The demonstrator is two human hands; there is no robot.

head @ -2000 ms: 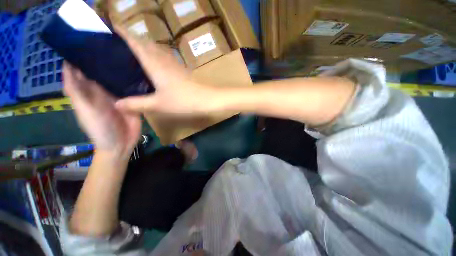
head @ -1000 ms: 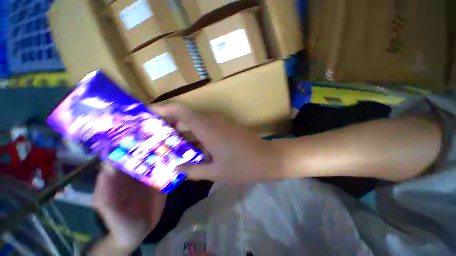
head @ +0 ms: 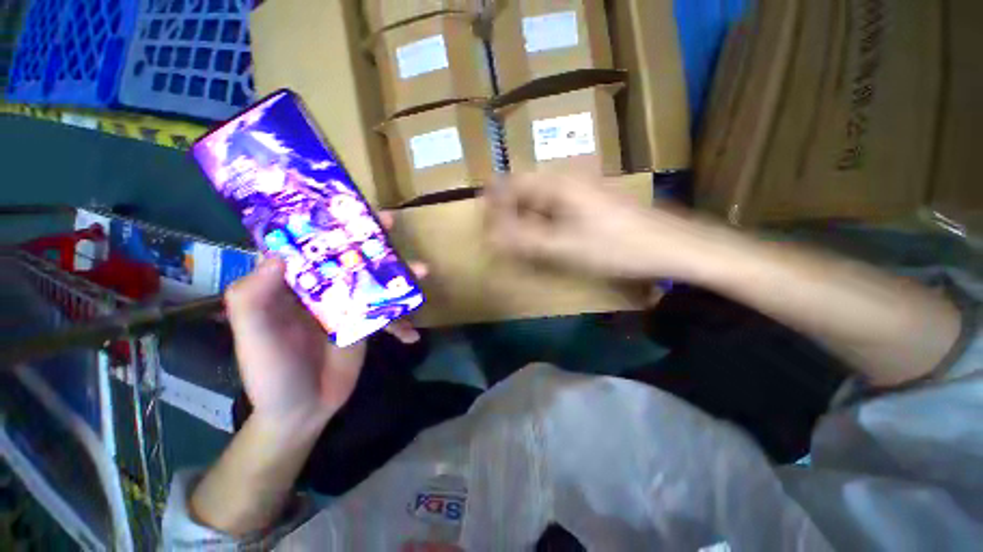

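A smartphone with a lit purple and pink screen lies tilted in my left hand, thumb at its lower left edge and fingertips showing at its right edge. My right hand is blurred, apart from the phone, over the near flap of an open carton. Whether its fingers are apart is unclear. Inside the carton, several small brown inner boxes stand in two columns, each with a white label.
Blue plastic pallets lie at the upper left, beside yellow-and-black tape. More brown cartons stand at the upper right. A wire cart with a red item and printed boxes is at the left.
The right hand has let go of the phone and moved right over the carton flap. The phone, earlier seen dark, is lit and now rests in the left hand alone.
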